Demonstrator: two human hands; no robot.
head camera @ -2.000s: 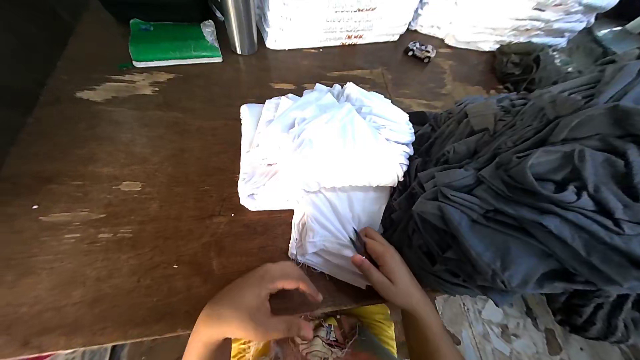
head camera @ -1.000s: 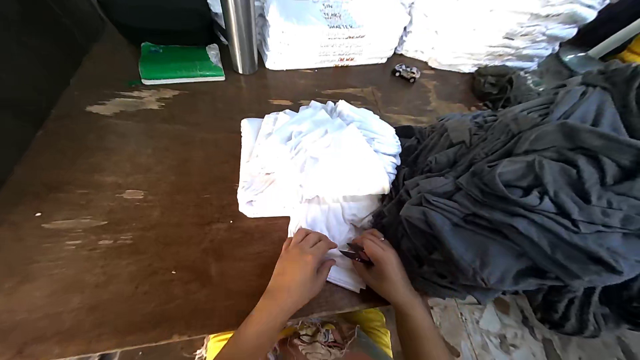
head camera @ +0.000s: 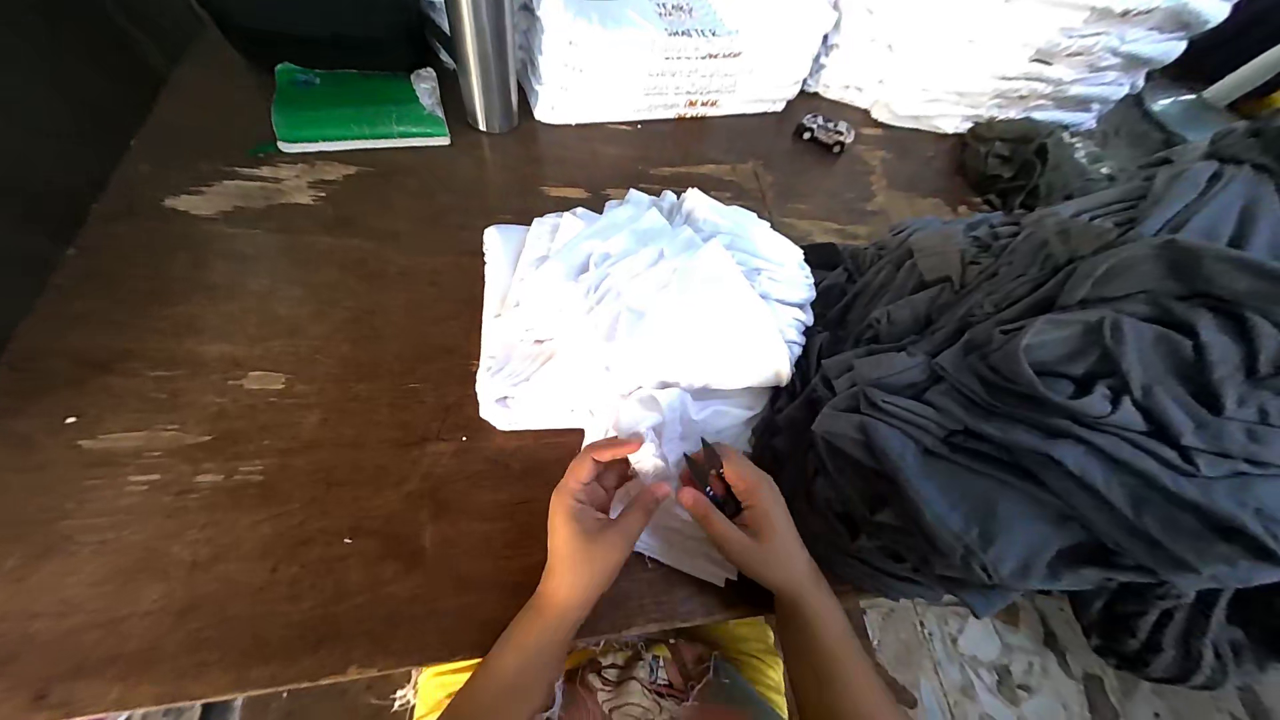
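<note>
White cloth pieces (head camera: pixel 650 300) lie in a fanned pile on the wooden table, with more white cloth reaching toward the near edge. My left hand (head camera: pixel 605 505) is at that nearer cloth, fingers curled around a raised, bunched fold of it. Small black thread snips (head camera: pixel 712 478) rest in my right hand (head camera: pixel 750 520), their two blades apart and pointing up and away from me. The blades are just right of the bunched fold; whether they touch it I cannot tell.
Dark grey fabric (head camera: pixel 1050 400) is heaped right of my right hand. Along the back stand a green book (head camera: pixel 360 108), a steel tumbler (head camera: pixel 484 65), stacked white printed cloth (head camera: pixel 680 60), another white stack (head camera: pixel 1000 60) and a toy car (head camera: pixel 825 132).
Both hands were lower on the near cloth, with the left hand laid flat on it. Now the left hand is turned with curled fingers, and the cloth there is bunched up.
</note>
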